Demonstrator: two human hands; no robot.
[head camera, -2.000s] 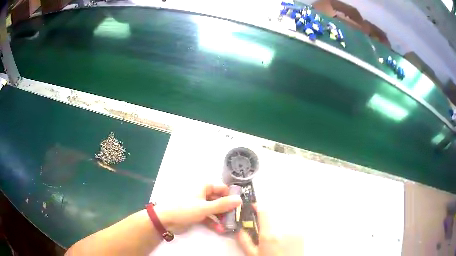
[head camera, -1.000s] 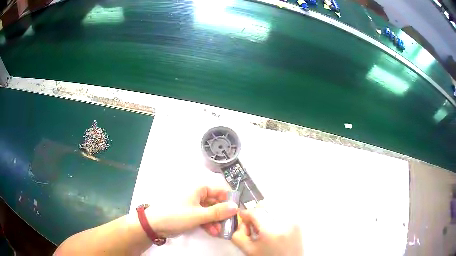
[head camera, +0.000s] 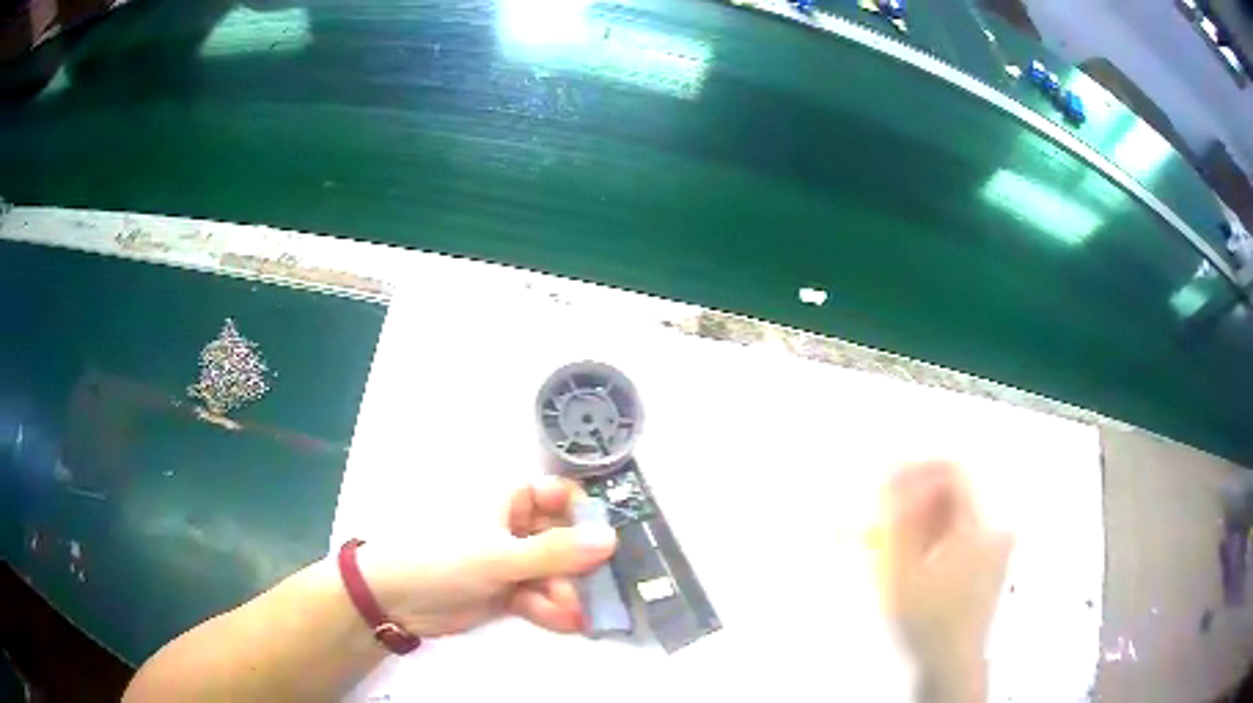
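A grey fan body (head camera: 591, 418) lies on the white work mat (head camera: 770, 453), its round spoked head away from me and its open handle (head camera: 673, 597) pointing toward me and slightly right. A small green circuit board (head camera: 621, 494) sits in the handle just below the head. A pale patch shows lower in the handle. My left hand (head camera: 557, 556) holds a grey battery (head camera: 602, 584) upright along the handle's left side. My right hand (head camera: 941, 563) is blurred, off to the right above the mat, apart from the fan; its fingers look curled, and whether it holds anything is unclear.
A green conveyor belt (head camera: 550, 179) runs across beyond the mat, with a small white scrap (head camera: 812, 295) on it. A heap of screws (head camera: 231, 371) lies on the green surface at left. Blue pieces (head camera: 1055, 91) lie on the far bench at upper right.
My right hand has left the battery and moved right. The fan handle now shows more fully, with the battery still in my left hand. The white scrap on the belt has shifted left in view.
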